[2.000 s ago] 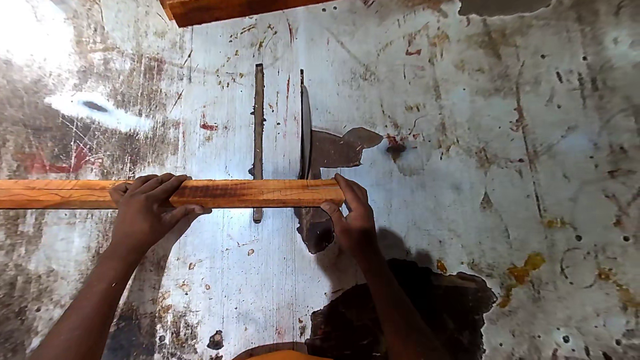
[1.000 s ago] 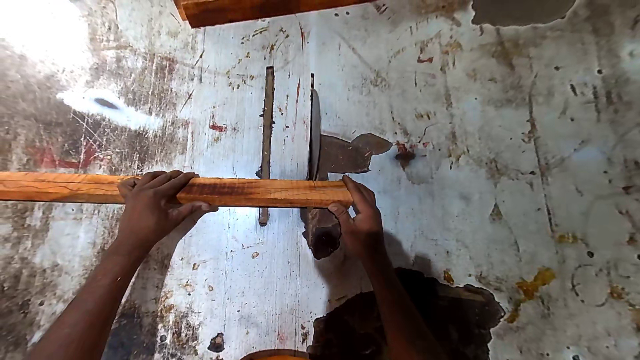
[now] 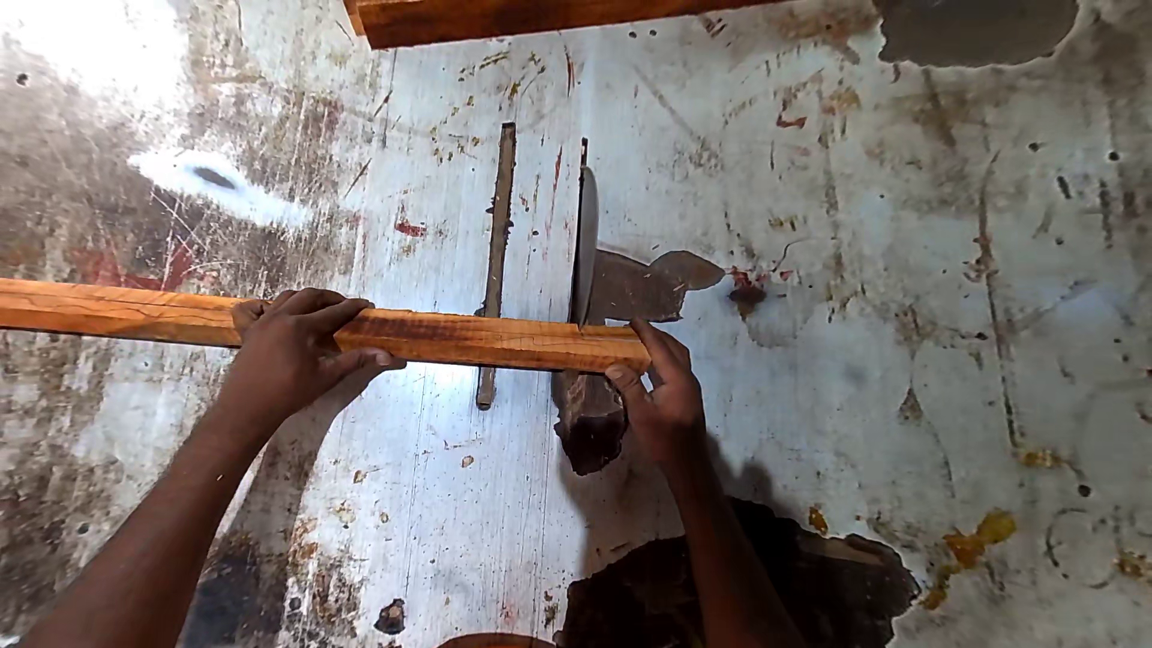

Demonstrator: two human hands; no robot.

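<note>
A long orange-brown wooden strip [image 3: 441, 338] lies crosswise over the worn table saw top [image 3: 432, 504], running out of view at the left. My left hand [image 3: 292, 351] grips it left of the middle, fingers over the far edge and thumb on the near side. At its right end my right hand [image 3: 657, 387] pinches the wood between fingers and thumb. A circular saw blade [image 3: 587, 243] stands up through the top, its near part meeting the strip's far edge close to my right hand. Whether the blade spins cannot be told.
Left of the blade a narrow slot or strip [image 3: 499, 216] runs the same way, partly under the wood. Another wooden piece [image 3: 540, 20] lies at the far edge of view. Dark, ragged patches [image 3: 630, 594] mark the surface near my right forearm.
The strip has tilted slightly, its right end now nearer me than its left, and its far edge meets the blade. Both hands keep their hold.
</note>
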